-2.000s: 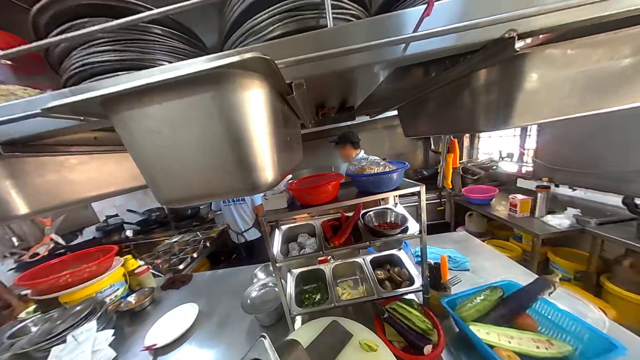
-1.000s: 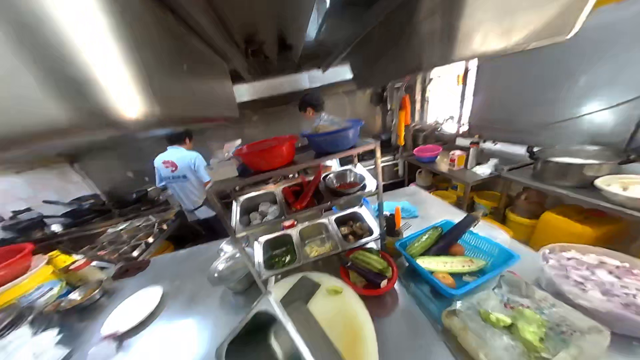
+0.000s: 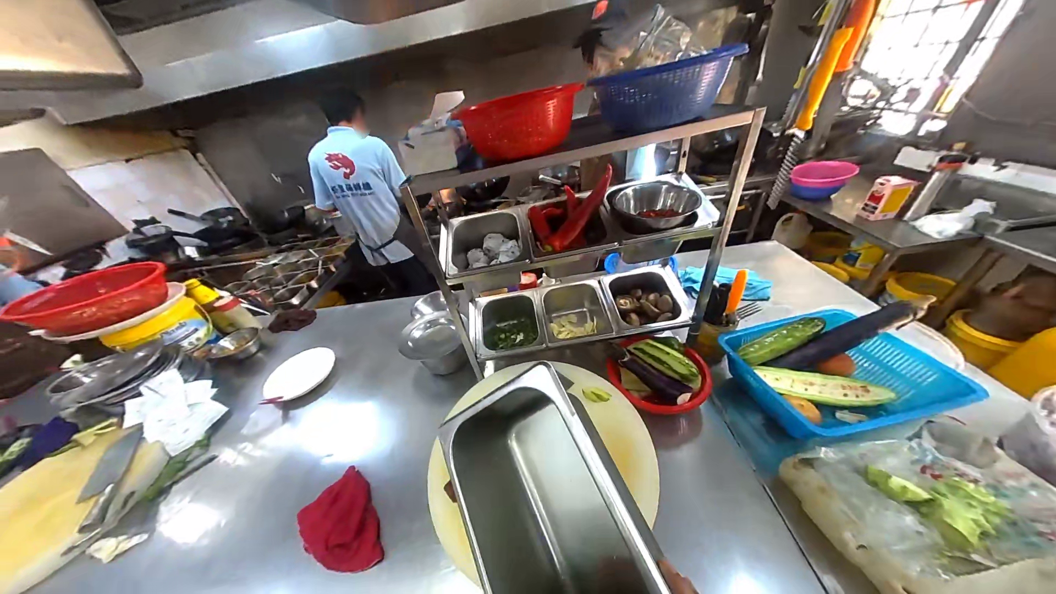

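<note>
An empty deep stainless steel food pan (image 3: 536, 487) slants over the round cutting board (image 3: 635, 445) at the bottom middle. Fingers of my right hand (image 3: 676, 577) touch the pan's right rim at the bottom edge; the rest of that hand is out of view. At the pan's left side a small brown patch shows, perhaps a fingertip of my left hand, but I cannot tell. Most of the knife on the board is hidden by the pan. A crumpled red cloth (image 3: 341, 520) lies to the left. A red basket of cut eggplant and green vegetables (image 3: 660, 375) touches the board's right side.
A steel rack (image 3: 586, 153) bears food pans and baskets behind the board. The blue basket of vegetables (image 3: 841, 375) and a plastic bag with greens (image 3: 932, 495) are at right. A white plate (image 3: 299, 374) and a second board with knives (image 3: 49, 503) are left. A person (image 3: 359, 181) stands beyond the counter.
The steel pan, only partly seen at the bottom one second ago, now covers much of the round board. The view has tilted down and come nearer to the counter.
</note>
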